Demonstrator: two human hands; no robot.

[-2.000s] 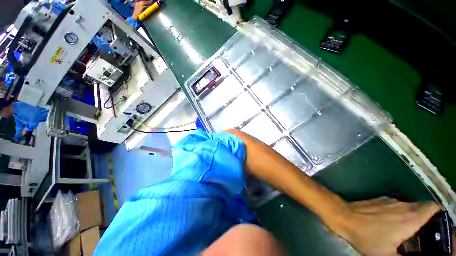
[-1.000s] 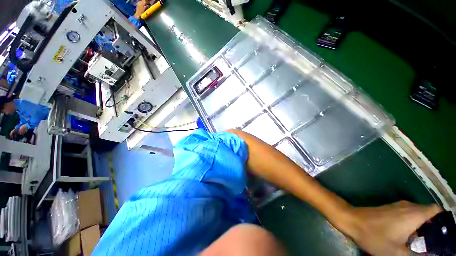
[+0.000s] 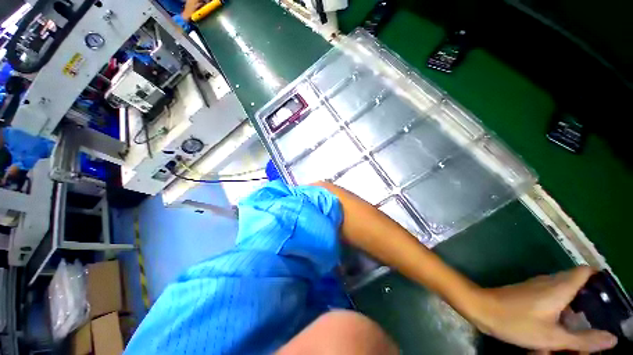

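My left hand (image 3: 534, 312) is at the lower right, reaching out from a blue sleeve. Its thumb and fingers grip a black handheld device (image 3: 602, 299) by the edge. The device is partly cut off by the picture's right edge and blurred, with a pale grey patch near the fingers. My right hand is not in view. A blurred rounded patch of bare skin at the bottom edge cannot be identified.
A clear blister tray (image 3: 423, 152) lies on the green bench, with a dark red-edged part (image 3: 286, 113) in one pocket. Beyond it, several black devices (image 3: 566, 133) lie on the green belt. White machines (image 3: 139, 90) and cartons (image 3: 104, 288) are at left.
My left hand has tilted the black device and its fingers are more spread around it. The devices on the belt appear further left. The view has shifted slightly.
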